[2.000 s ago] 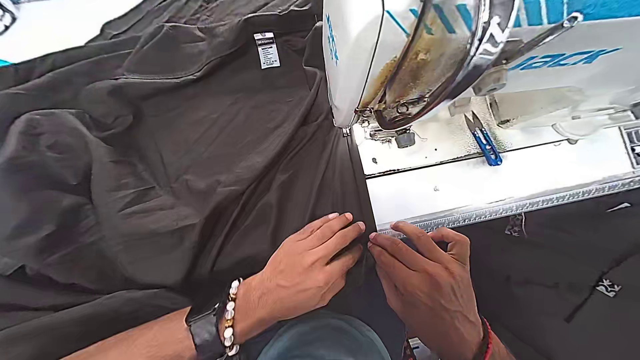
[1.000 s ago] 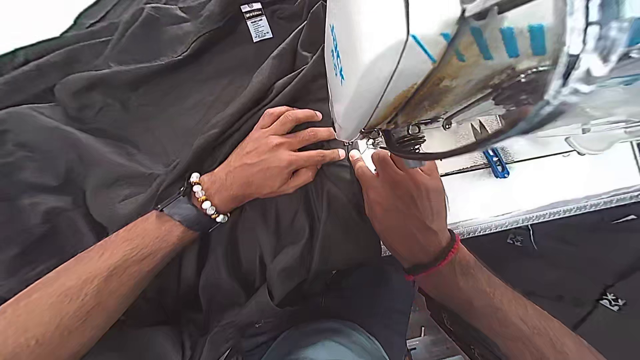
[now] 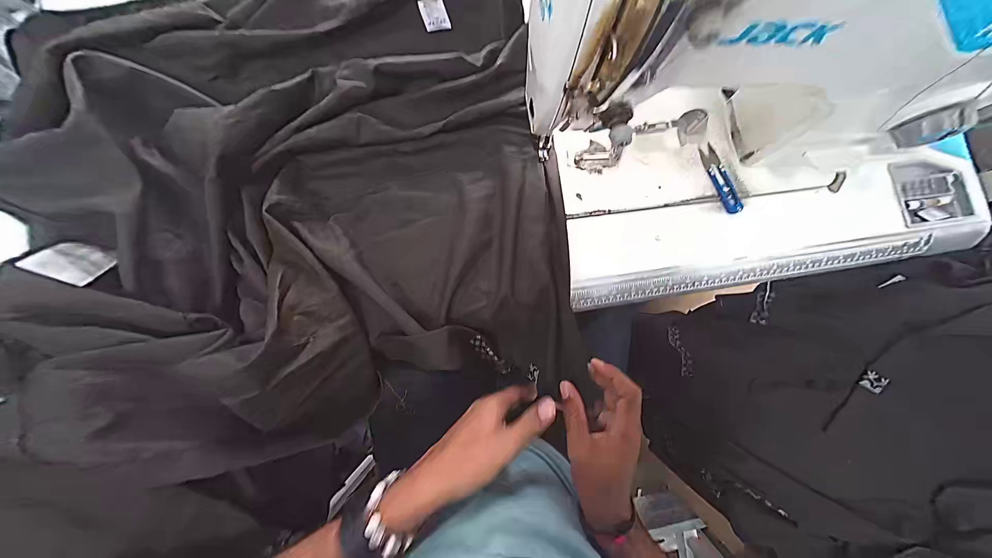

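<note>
Dark fabric lies in folds left of the sewing machine, its right edge passing beneath the presser foot. Near the fabric's lower edge, my left hand has its thumb and fingers around a small piece of the cloth; whether they pinch it is blurred. Close by on the right, my right hand has its fingers bent at the same edge, and its hold is unclear. White-patterned trim shows on the fabric just above my hands. Blue thread snips rest on the white machine bed.
More dark fabric pieces with white motifs lie at the lower right. A ruler strip runs along the machine bed's front edge. A small compartment holds metal parts at the right. A white label is on the fabric at the top.
Both hands have moved from beside the presser foot down to the fabric's lower edge. Patterned trim now shows there. The view has shifted.
</note>
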